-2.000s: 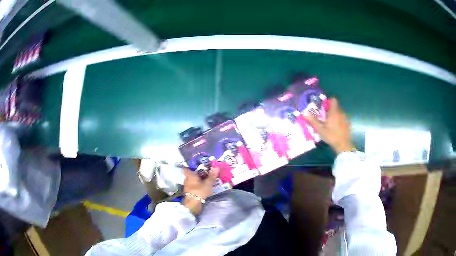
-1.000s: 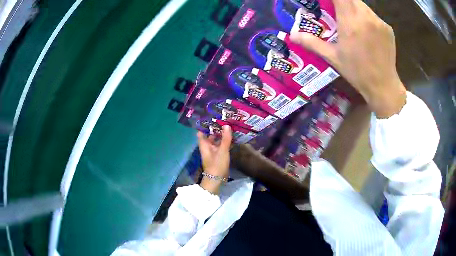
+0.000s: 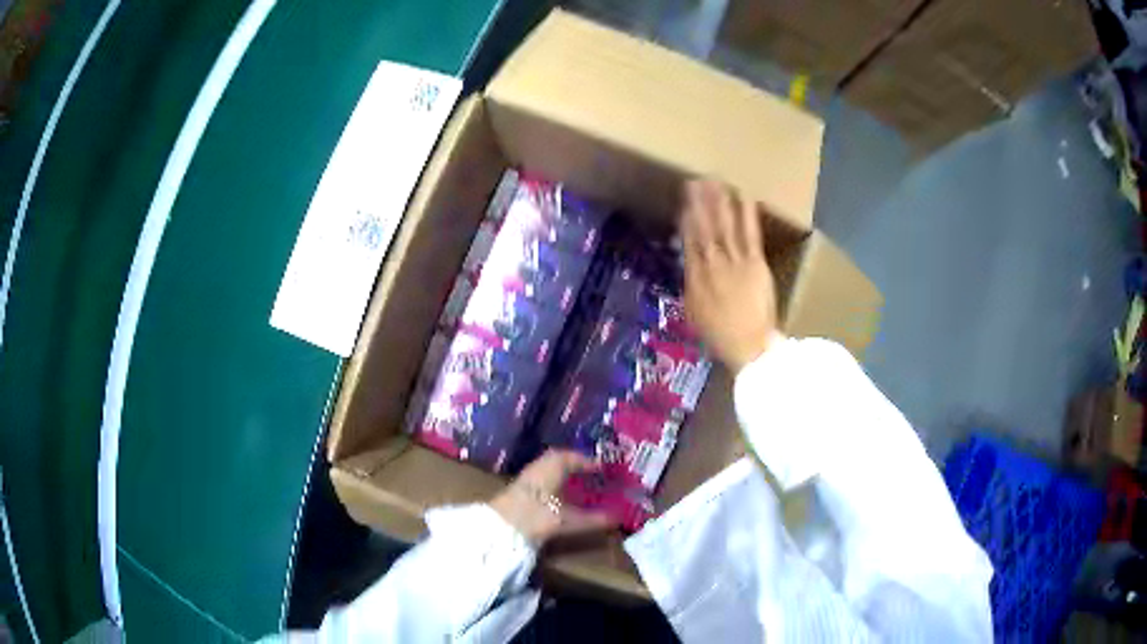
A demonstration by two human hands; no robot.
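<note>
An open brown shipping carton (image 3: 648, 61) holds printed pink and dark purple retail boxes in two rows. The left row (image 3: 509, 327) lies flat inside. The right row (image 3: 629, 377) lies beside it with a dark gap between. My left hand (image 3: 554, 497) is at the near end of the right row, its thumb and fingers around the end box. My right hand (image 3: 730, 271) is at the far end of that row by the carton's right wall, blurred, with fingers extended and apart from the boxes as far as shows.
White label sheets (image 3: 365, 208) lie on the green bench top (image 3: 239, 415) along the carton's left side. A white rail (image 3: 151, 252) curves at the left. Closed brown cartons (image 3: 931, 63) stand on the grey floor at the back. A blue plastic crate (image 3: 1025, 535) is at the lower right.
The view has turned to the carton. The row of boxes held between both hands above the bench edge is now down inside the carton. My right hand's fingers have straightened.
</note>
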